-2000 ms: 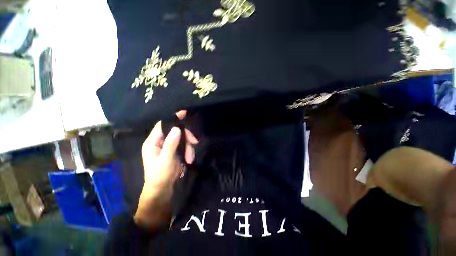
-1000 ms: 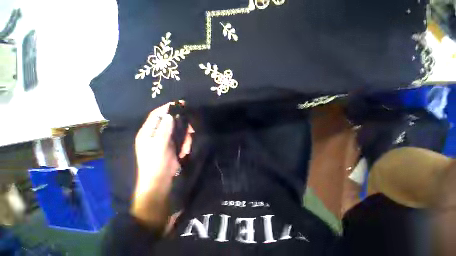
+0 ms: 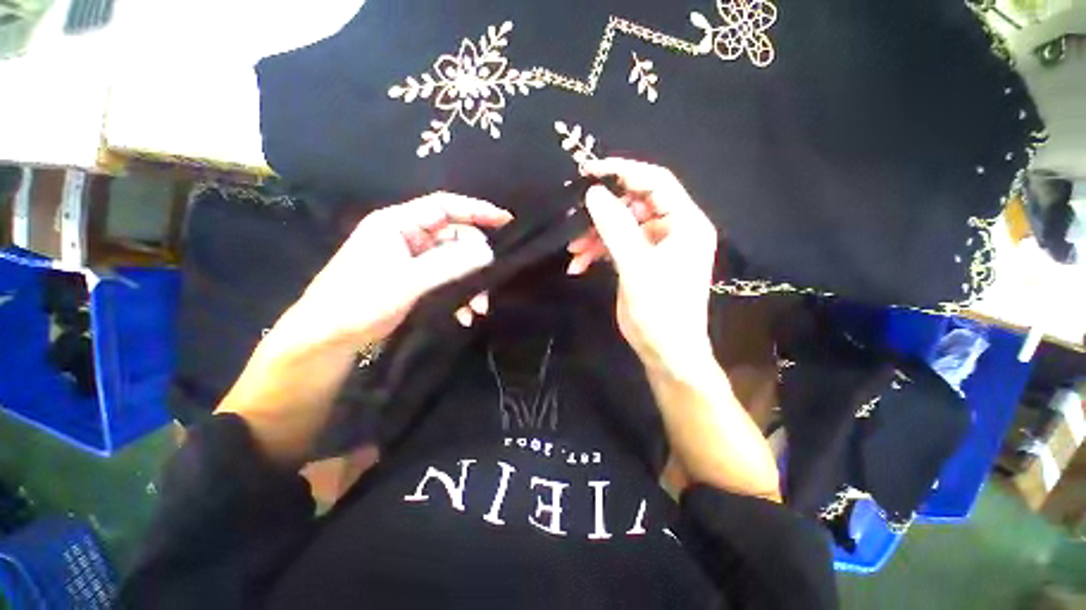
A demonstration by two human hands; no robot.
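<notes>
The black garment panel (image 3: 810, 155) with gold flowers, leaves and a zigzag line lies across the white table, its beaded-looking scalloped edge at the right. My left hand (image 3: 405, 262) and my right hand (image 3: 655, 250) hold a narrow black fold of cloth (image 3: 518, 250) between them, in front of my chest at the panel's near edge. The right fingertips pinch its upper end, just below a gold leaf. The left fingers are curled around its lower part. Where the fold joins the panel is hard to see, black on black.
The white table (image 3: 167, 107) shows at the left. A blue crate (image 3: 137, 358) stands below it at the left. At the right, black cloth with gold motifs (image 3: 899, 429) hangs over another blue crate (image 3: 994, 411). The floor (image 3: 953, 572) is green.
My right hand has come in from the right side and pinches the fold. My left hand has shifted slightly and opened out along the cloth. The panel has moved right and turned in view.
</notes>
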